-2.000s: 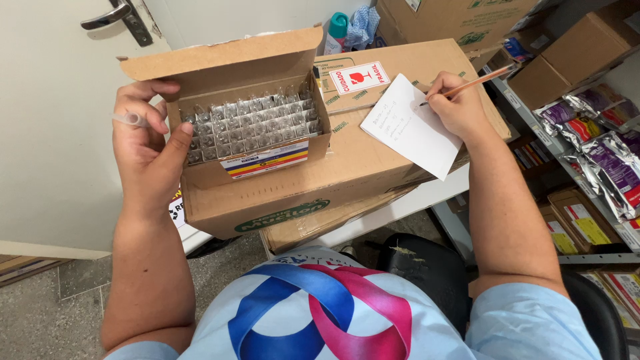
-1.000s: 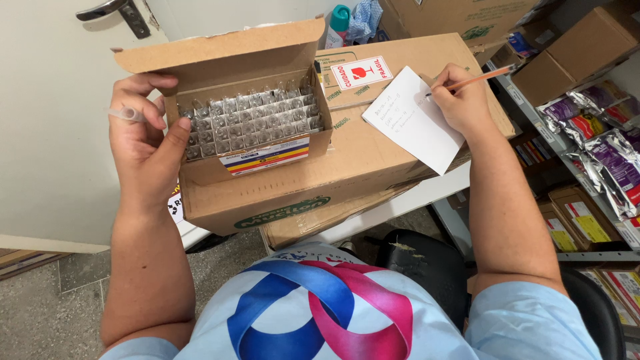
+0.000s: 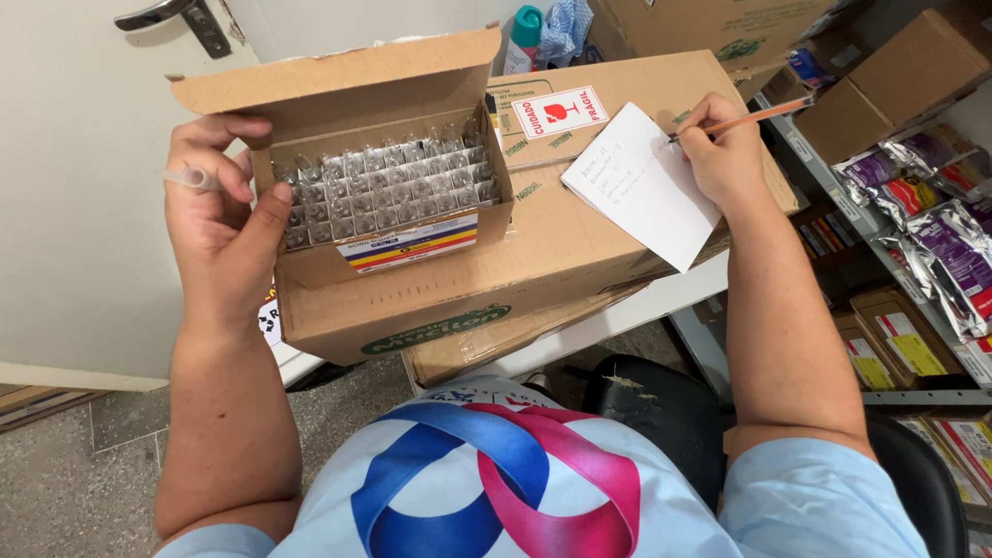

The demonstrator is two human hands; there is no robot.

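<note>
My left hand grips the left side of an open cardboard carton, its thumb at the near left corner; a translucent pen cap sticks out between its fingers. Inside the carton stand rows of clear glass ampoules between white dividers, and its flap is raised at the back. In my right hand is a ballpoint pen, with its tip on a white paper pad that bears several handwritten lines. Carton and pad both rest on a large cardboard box with a fragile sticker.
Behind the box stand a teal-capped spray can and a blue-and-white cloth. At right, a metal shelf holds foil pouches and cartons. A white door is at left, a black chair below the box.
Handwriting has continued on the pad, with the pen tip shifting slightly along it. My left hand has kept its hold on the carton.
</note>
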